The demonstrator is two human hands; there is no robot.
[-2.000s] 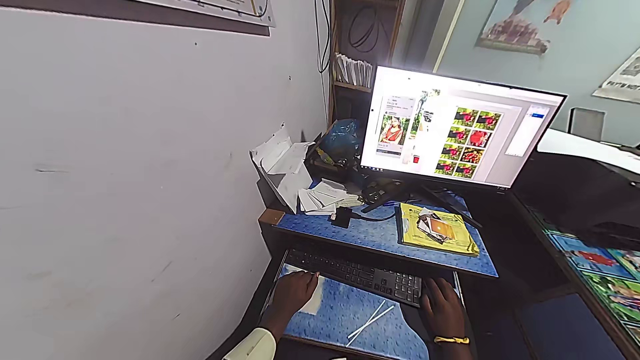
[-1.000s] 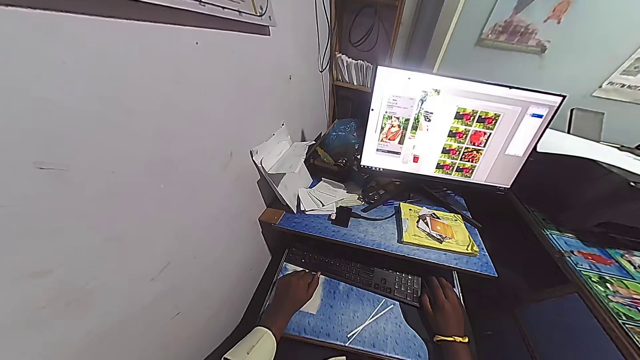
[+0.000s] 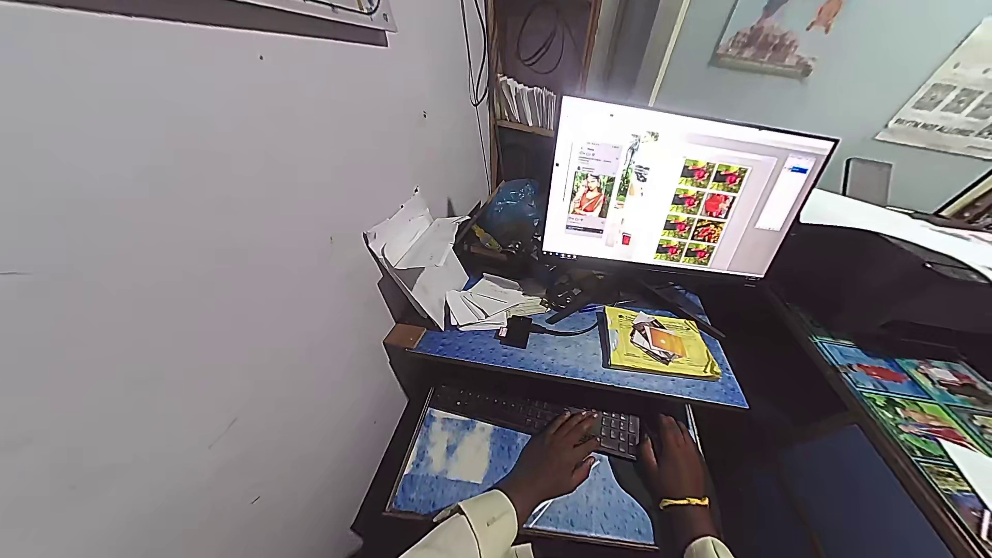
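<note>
My left hand (image 3: 556, 457) rests with spread fingers on the right part of a black keyboard (image 3: 496, 407), near its number keys. My right hand (image 3: 676, 457), with a yellow band at the wrist, lies just right of the keyboard; the fingers are bent over something dark, perhaps a mouse, mostly hidden. Both sit over a blue-patterned pull-out tray (image 3: 612, 511). White thin strips lie partly under my left forearm. Above stands a lit monitor (image 3: 690, 186) showing a grid of small pictures and a larger photo.
On the blue desktop (image 3: 480, 353) are a yellow packet (image 3: 663, 345), a black card reader or adapter (image 3: 514, 332) with a cable, and loose white papers (image 3: 484, 302). A blue plastic bag (image 3: 513, 209) sits behind. A wall borders the left; a dark machine (image 3: 883, 271) stands right.
My left hand has moved right, from the left end of the keyboard to its number-key side. My right hand has stayed about where it was.
</note>
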